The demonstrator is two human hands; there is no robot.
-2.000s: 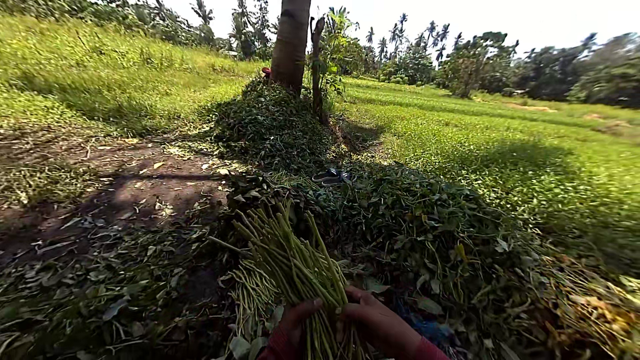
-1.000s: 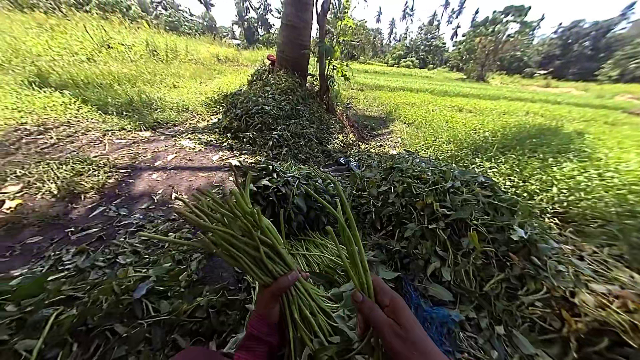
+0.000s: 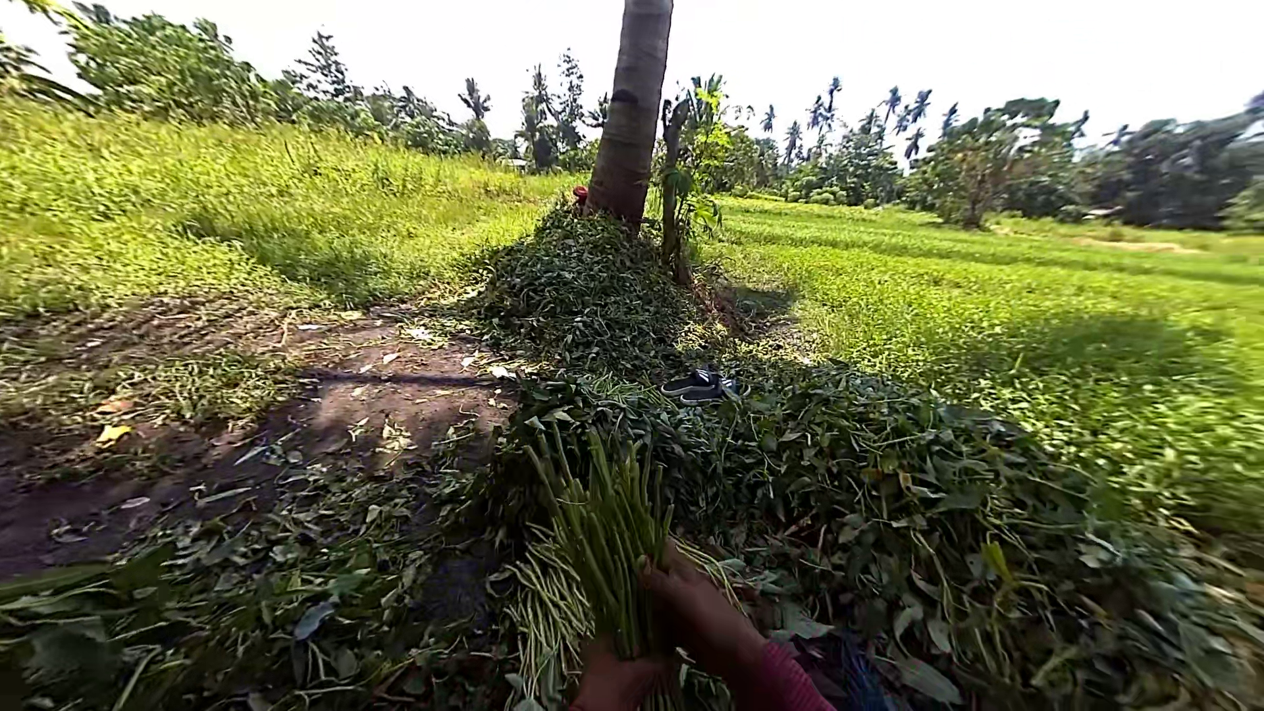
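Observation:
A bundle of cut green stems stands nearly upright, its cut ends pointing up and away. My left hand grips it low down at the bottom edge of the view. Against the right side of the same bundle, a little higher, is my right hand, with the thumb across the stems. Behind and left of the hands lie more loose, paler stems. A big heap of leafy greens spreads to the right.
A pair of dark sandals rests on the greens ahead. Beyond them, another leafy pile leans against a tree trunk, with a red thing beside it. Bare soil with scattered leaves lies left. Blue material shows at lower right.
One second ago the stems were in two parts, one at each hand; now they are together in one bundle. The right hand has moved in against it.

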